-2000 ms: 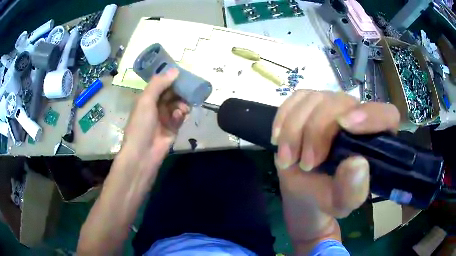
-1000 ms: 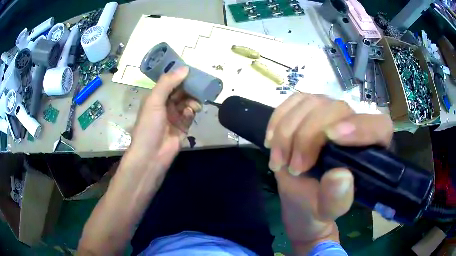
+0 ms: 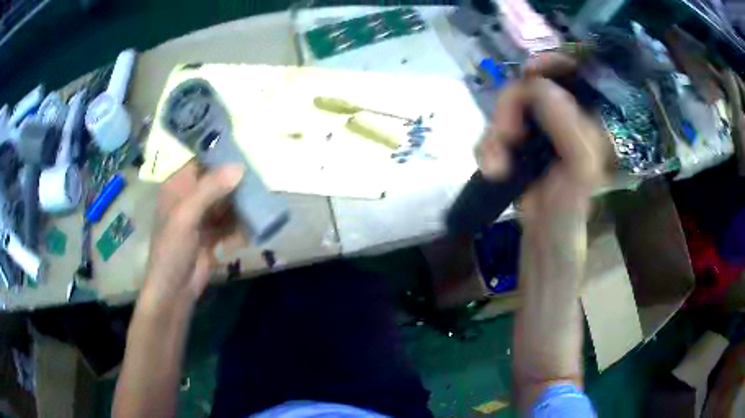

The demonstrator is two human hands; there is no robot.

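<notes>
A grey handheld fan body [image 3: 245,180] is in my left hand [image 3: 196,216], its round slotted head up and to the left over the pale yellow mat [image 3: 286,167], its handle slanting down right. My thumb lies on the front of the handle; my other fingers are partly hidden behind it. My right hand [image 3: 547,131] is blurred and grips the black electric screwdriver [image 3: 490,192], tip end pointing down left, well apart from the fan. Two hand screwdrivers with yellow handles [image 3: 380,129] lie on the mat beside small dark screws [image 3: 415,137].
White and grey fan bodies [image 3: 61,184] are piled at left, near a blue cell [image 3: 104,198] and a small green board [image 3: 114,237]. A green panel of boards [image 3: 366,33] lies at the back. Small parts [image 3: 637,135] and a pink piece [image 3: 527,24] are at right. Cardboard boxes [image 3: 645,269] stand below.
My right hand has lifted the electric screwdriver away from the fan, up and to the right. The fan's front now faces up more, with its handle pointing lower. The camera view has shifted.
</notes>
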